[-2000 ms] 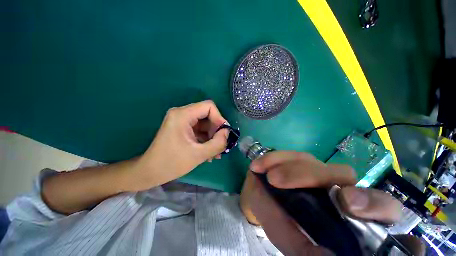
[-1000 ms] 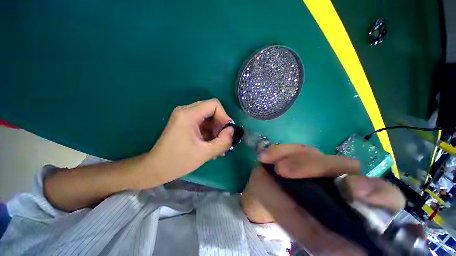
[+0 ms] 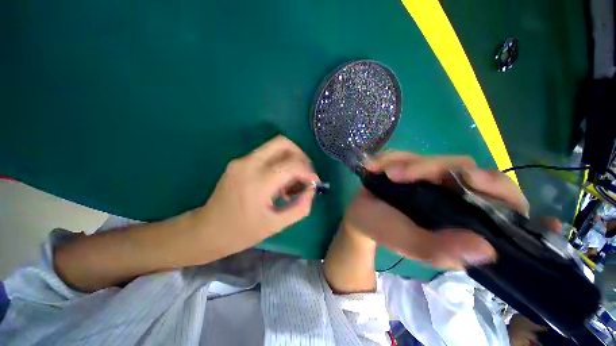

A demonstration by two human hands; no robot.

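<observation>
My left hand (image 3: 260,196) pinches a small black unit (image 3: 322,187) between thumb and fingertips, left of centre; the unit is mostly hidden and blurred. My right hand (image 3: 425,209) is closed around a thick black electric screwdriver (image 3: 486,236) with a silver lever on its side. The screwdriver's nose (image 3: 354,159) is at the lower edge of the round dark-rimmed dish (image 3: 315,115) full of tiny silvery screws. Whether a screw is on the bit cannot be told.
A yellow line (image 3: 466,78) runs down the right side of the green mat (image 3: 169,88). A small dark, glinting piece (image 3: 506,54) lies on the dark green strip beyond it. A black cable (image 3: 547,167) crosses at right. Another person's white sleeve (image 3: 442,304) shows at lower right.
My right hand has moved the screwdriver up from beside the black unit to the screw dish, and now covers the green box. My left hand has stayed nearly in place, its fingers slightly shifted.
</observation>
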